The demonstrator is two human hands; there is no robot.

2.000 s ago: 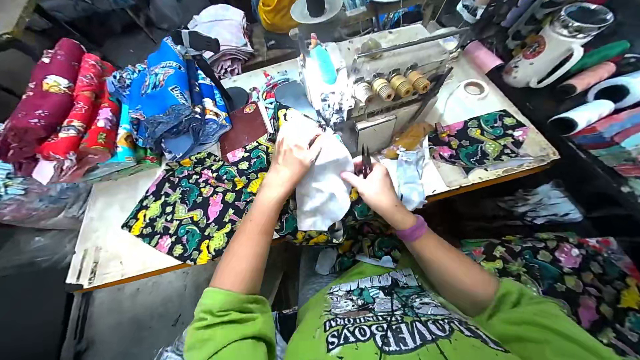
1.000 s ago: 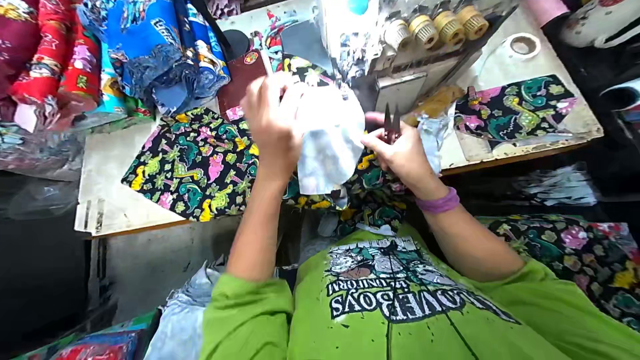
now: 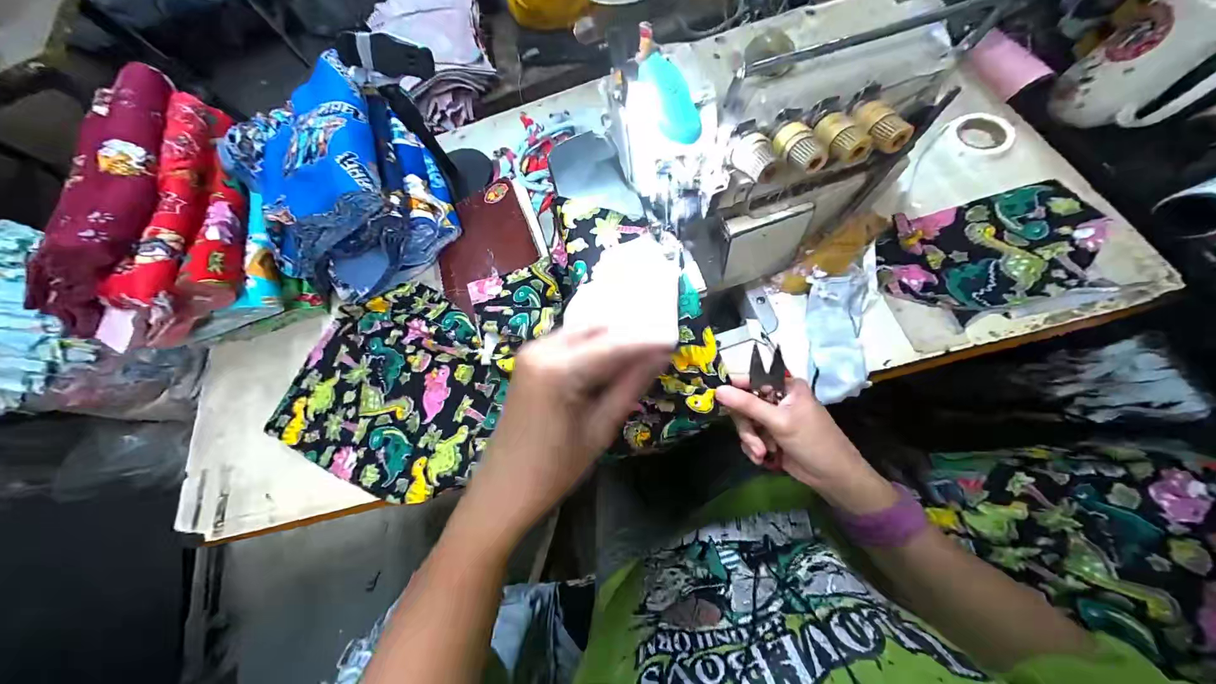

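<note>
My left hand (image 3: 589, 380) is blurred and lies at the lower edge of a white fabric piece (image 3: 632, 294), just in front of the sewing machine (image 3: 679, 180); whether its fingers grip the piece is unclear. In my right hand (image 3: 784, 427) is a pair of thread snips (image 3: 768, 372), blades pointing away from me and parted. The fingertips of that hand are at the edge of the black dinosaur-print fabric (image 3: 408, 389), which spreads leftward over the table and passes under the white piece.
Rolled and folded fabrics (image 3: 318, 161) in maroon, red and blue stand at the back left, beside a maroon booklet (image 3: 489, 242). Tension dials (image 3: 841, 138) line the machine. A tape roll (image 3: 983, 135) and more dinosaur-print fabric (image 3: 1007, 247) lie on the table (image 3: 256, 456) at the right.
The white piece, raised before my chest a second ago, is now at the machine over the print fabric. My left hand has moved down, and my right hand with the snips is lower.
</note>
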